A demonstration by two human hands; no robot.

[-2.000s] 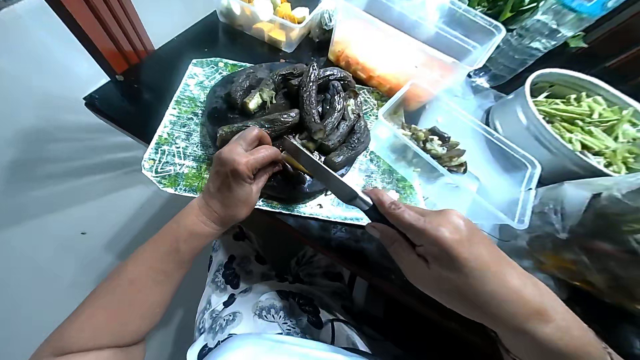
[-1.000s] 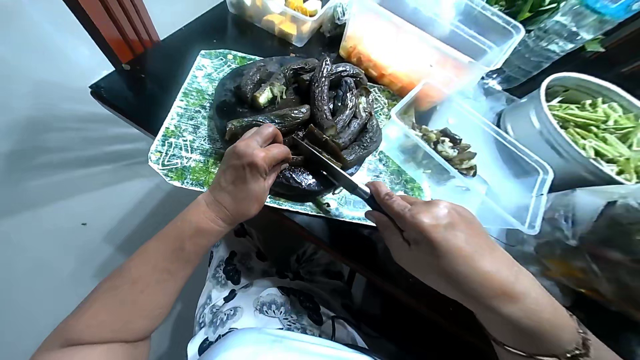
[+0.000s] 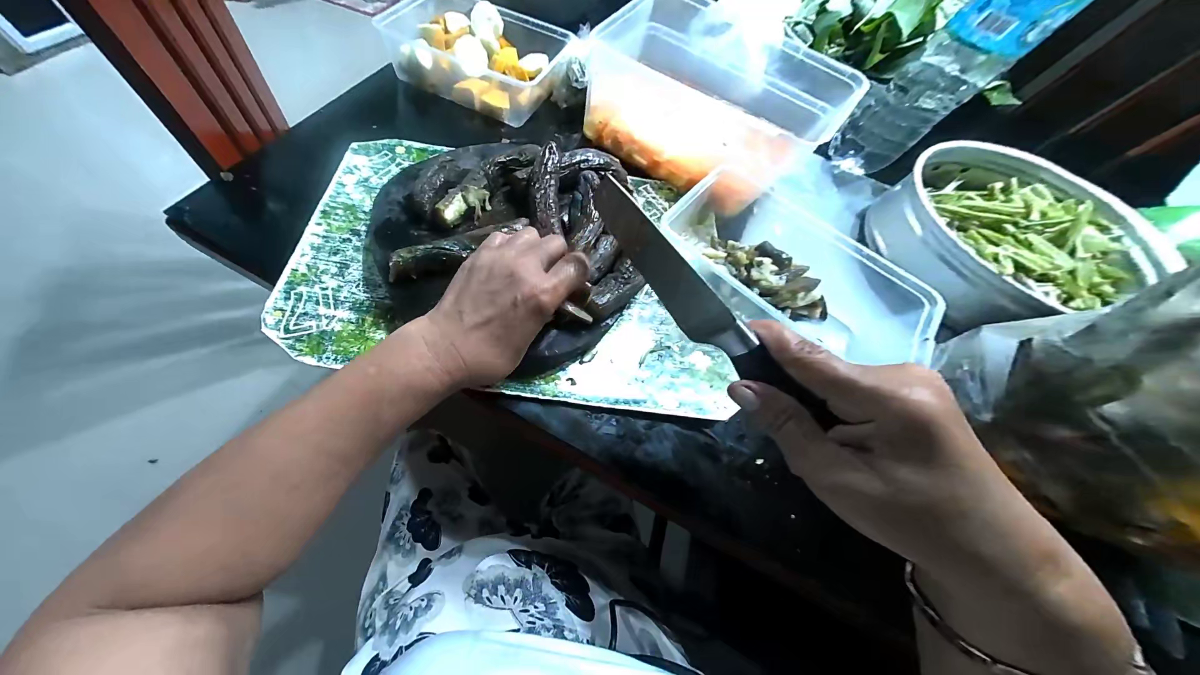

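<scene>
Several dark, wrinkled cooked eggplants (image 3: 547, 187) lie heaped on a dark round board (image 3: 398, 211), over a green and white patterned mat (image 3: 323, 272). My left hand (image 3: 511, 300) rests on the near part of the heap, its fingers curled round a piece of eggplant whose end shows below the thumb. In my right hand (image 3: 844, 422) is the black handle of a kitchen knife (image 3: 670, 267). Its wide blade points up and left, the tip at the heap's right edge. Right of the blade, a clear plastic container (image 3: 872, 281) holds cut dark pieces (image 3: 769, 277).
Behind stand a container of egg and orange pieces (image 3: 478, 56), a container of orange-red food (image 3: 656, 141), leafy greens (image 3: 872, 28) and a plastic bottle (image 3: 937, 84). At right are a metal pot of cut green vegetables (image 3: 1041, 239) and a plastic bag (image 3: 1097, 422). The black table's edge runs close below.
The knife has moved away from my left hand, up and to the right, and now stands clear of the piece it was at. My left hand stays at the heap.
</scene>
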